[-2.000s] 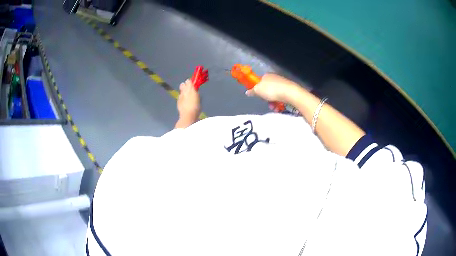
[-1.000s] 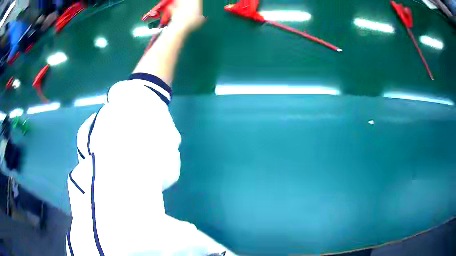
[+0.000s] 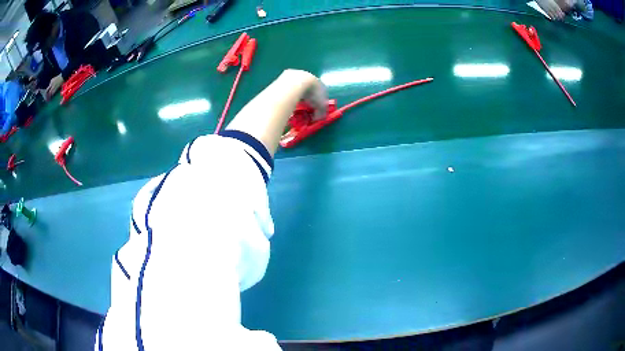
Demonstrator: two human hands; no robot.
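Observation:
My left hand [image 3: 308,94] reaches over the dark green conveyor belt [image 3: 390,113] with its fingers curled onto a glossy red clamp [image 3: 312,129]. The fingers partly cover the clamp, close to the belt's near edge. Its red lead [image 3: 387,90] trails to the right. A second red clamp [image 3: 237,53] lies behind and left of my hand, its lead running towards my forearm. My right hand is out of the picture.
The blue-green worktop [image 3: 425,240] is nearest, with a small white speck on it. Another red clamp [image 3: 531,38] lies far right, and more red parts lie left. A person [image 3: 62,44] is at upper left; another person's hand [image 3: 556,8] shows at upper right.
The view has swung from the floor to the belt, and the orange blow gun is out of view. Since one second ago, my left hand has come onto the clamp, now nearer me with its lead turned.

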